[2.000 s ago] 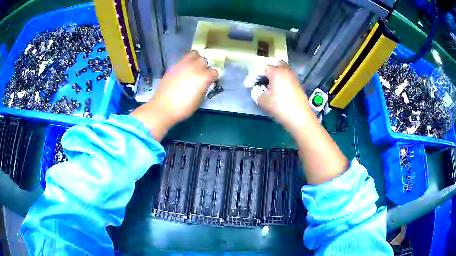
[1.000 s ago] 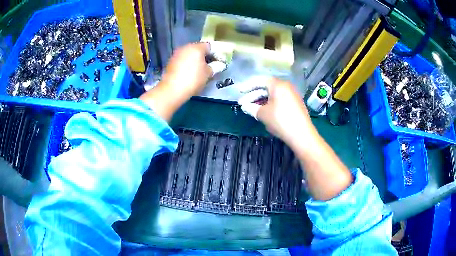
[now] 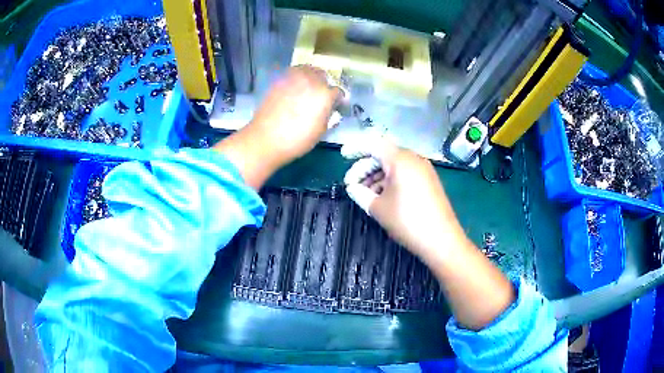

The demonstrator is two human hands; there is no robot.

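Observation:
My left hand (image 3: 298, 113) is blurred over the press base, its fingertips just left of a small dark metal piece (image 3: 360, 114); whether it grips anything is hidden. My right hand (image 3: 404, 197), with white finger coverings, is curled over the base's front edge and the top of the housings. Something dark shows between its fingers, but I cannot tell if it is a held part. Several black plastic housings (image 3: 314, 251) lie side by side on the green bench; my right hand and forearm partly cover the right ones. The cream-yellow fixture (image 3: 415, 65) stands behind the hands, with no housing in it.
Large blue bins of metal parts stand left (image 3: 54, 143) and right (image 3: 550, 156), with smaller blue bins in front. Yellow-black bars (image 3: 542, 87) flank the press. A green button (image 3: 475, 134) is at its right front. Small metal parts (image 3: 491, 246) lie right of my forearm.
My left hand has moved slightly right and down. My right hand has moved down toward the housings, its fingers more curled. Small parts now show on the bench to the right of my right forearm.

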